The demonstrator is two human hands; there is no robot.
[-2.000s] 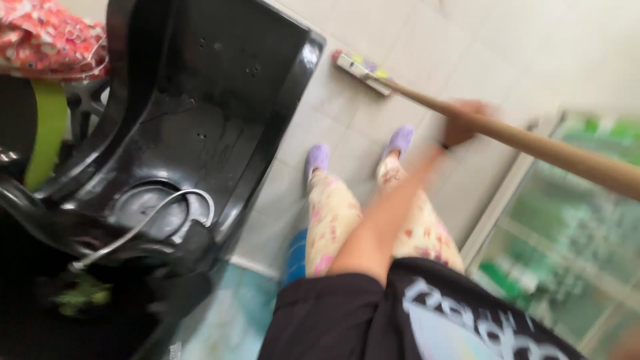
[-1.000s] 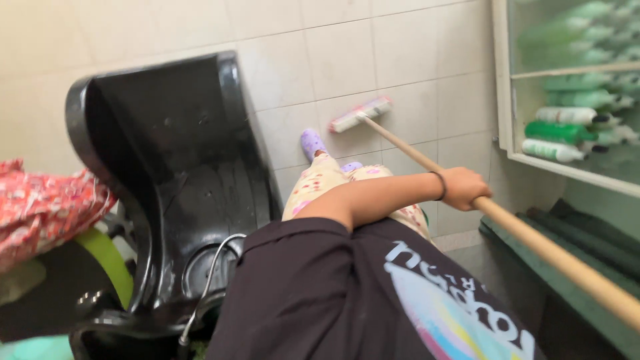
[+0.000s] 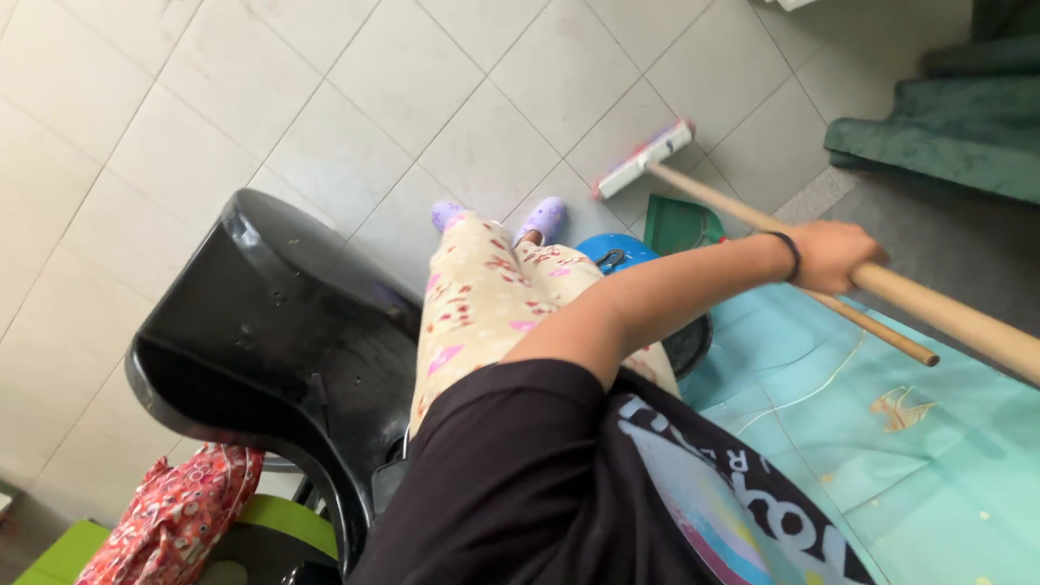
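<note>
My left hand [image 3: 833, 256], with a dark band at the wrist, reaches across my body and is closed around the wooden handle of a broom [image 3: 715, 195]. The broom's white head [image 3: 650, 158], with pink and purple bristles, is on or just over the tiled floor, ahead and to the right of my feet. The handle runs out of view at the right edge. My right hand is not in view. A green dustpan [image 3: 678, 225] is near the broom head. A second wooden stick [image 3: 881, 327] passes below my left hand and appears to belong to the dustpan.
A black molded seat [image 3: 284, 301] stands to the left of my legs. Red patterned cloth [image 3: 183, 516] lies at the lower left, by a green-edged item [image 3: 288, 520]. A blue container [image 3: 613, 250] is beside my feet. Dark green steps or ledges [image 3: 934, 150] are at the upper right.
The broom head now lies farther to the right of my feet. My left hand stays around the handle. The view has shifted, bringing the dustpan into sight.
</note>
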